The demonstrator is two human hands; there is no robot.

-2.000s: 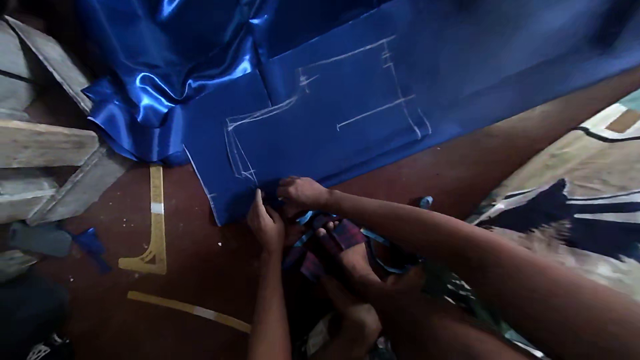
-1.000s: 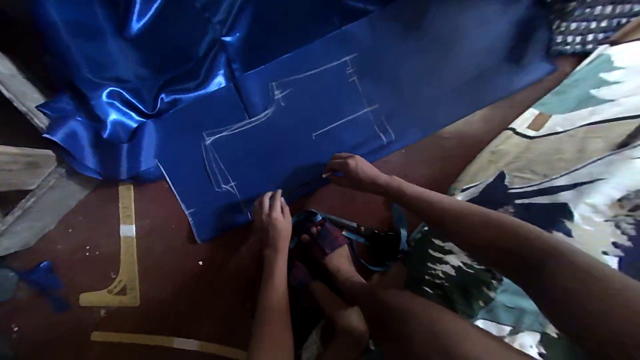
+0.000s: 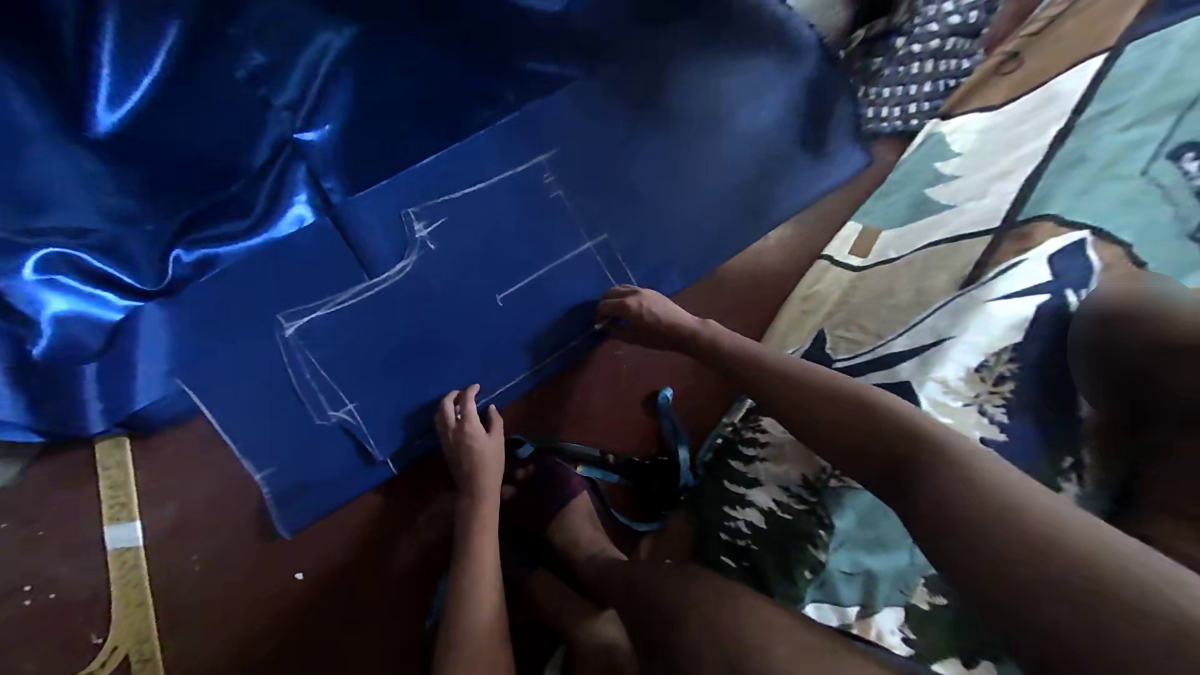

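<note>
Blue satin fabric (image 3: 450,328) lies on the dark red floor, marked with white chalk outlines of a garment piece. Along its near edge, my left hand (image 3: 472,436) rests with fingers bent at the cloth, below the outline. Farther right on the same edge, my right hand (image 3: 642,314) pinches the fabric near the lower right end of the chalk lines. Loose, shiny folds of the blue satin (image 3: 159,234) bunch at the upper left. A light blue strap or ribbon (image 3: 673,436) and a dark object lie on the floor below my right hand.
A yellow L-shaped ruler (image 3: 122,487) with a white band lies at the lower left. A patterned blanket (image 3: 947,281) with tree shapes spreads at the right. Checked cloth (image 3: 923,70) sits at the upper right. My bare legs and feet are just below the fabric.
My right hand has moved right along the fabric's near edge, away from my left hand. The two hands were close together earlier. The view has shifted right.
</note>
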